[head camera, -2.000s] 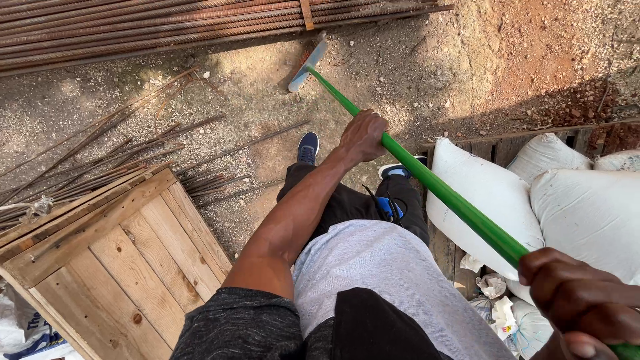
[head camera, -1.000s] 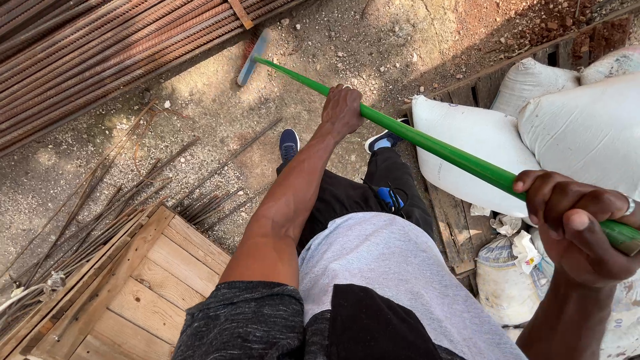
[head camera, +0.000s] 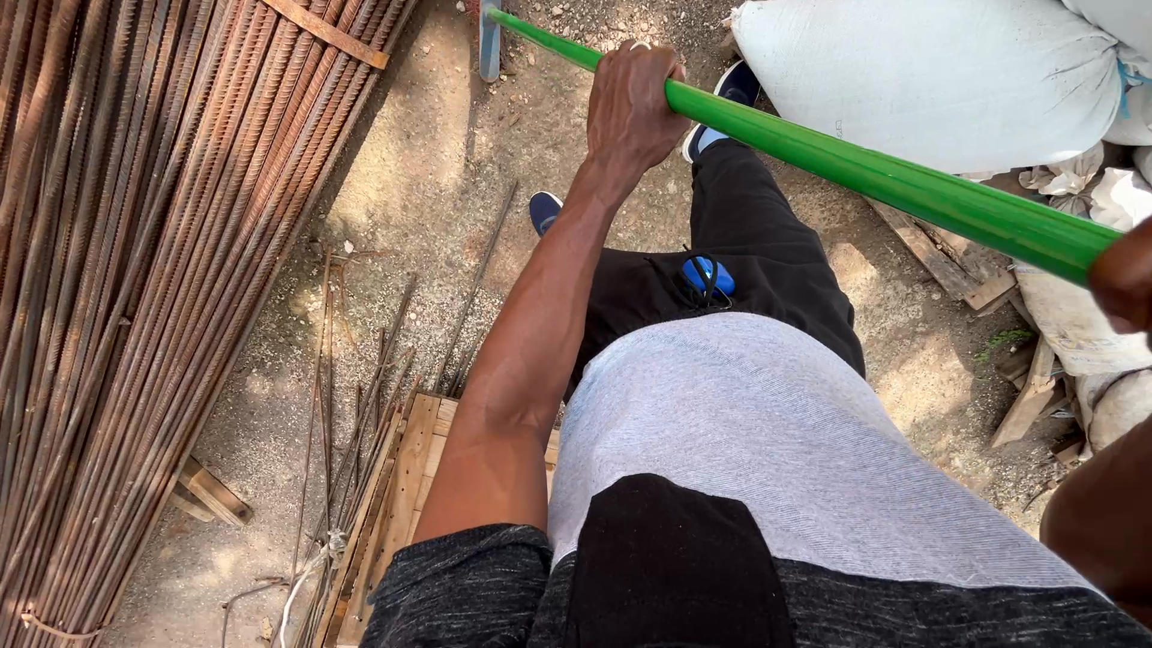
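Observation:
A long green pole (head camera: 837,157) runs from the upper middle to the right edge. My left hand (head camera: 634,103) is closed around its far part. At the right edge my right hand (head camera: 1125,274), partly cut off by the frame, grips the near part. At the pole's far end is a narrow bluish-grey head (head camera: 490,40), resting on or close to the gritty ground, with its top cut off by the frame; whether it is a broom or a rake cannot be told.
Bundled rusty rebar (head camera: 180,225) fills the left side. Loose thin rods (head camera: 360,432) lie beside a wooden crate (head camera: 409,504) at lower middle. White filled sacks (head camera: 936,81) and broken boards (head camera: 1030,396) are on the right.
The view has turned markedly, so the rebar stands steeper at the left. My hands have kept hold of the pole throughout.

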